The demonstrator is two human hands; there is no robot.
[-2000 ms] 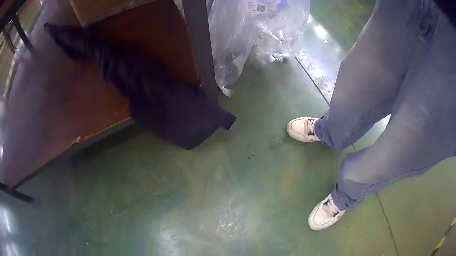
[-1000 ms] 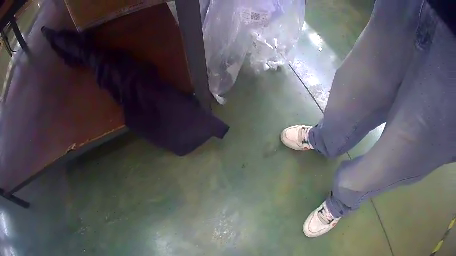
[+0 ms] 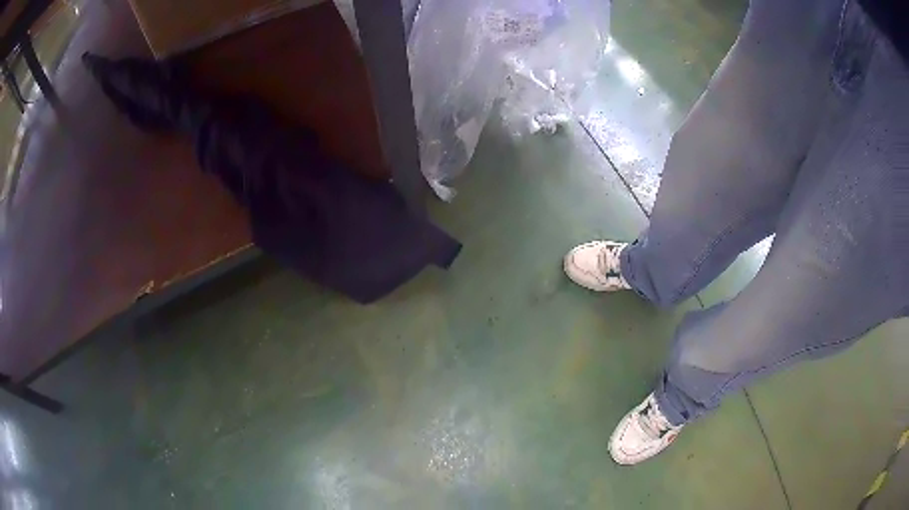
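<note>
Neither my left hand nor my right hand is in the picture. A dark navy cloth lies across the low brown board at the left, with its wide end hanging over the board's edge above the floor. A brown cardboard carton sits on the board at the top, cut off by the picture's edge. Clear crinkled poly bags hang or stand beside the dark metal leg at the top centre.
A person stands at the right in blue-grey jeans and white shoes. The floor is shiny green with a dark joint line. Yellow-black tape runs at the lower right. Dark metal frame parts stick out at the left.
The whole view shifts slightly left and then back a little. The cloth, the board, the bags and the person's feet stay in place.
</note>
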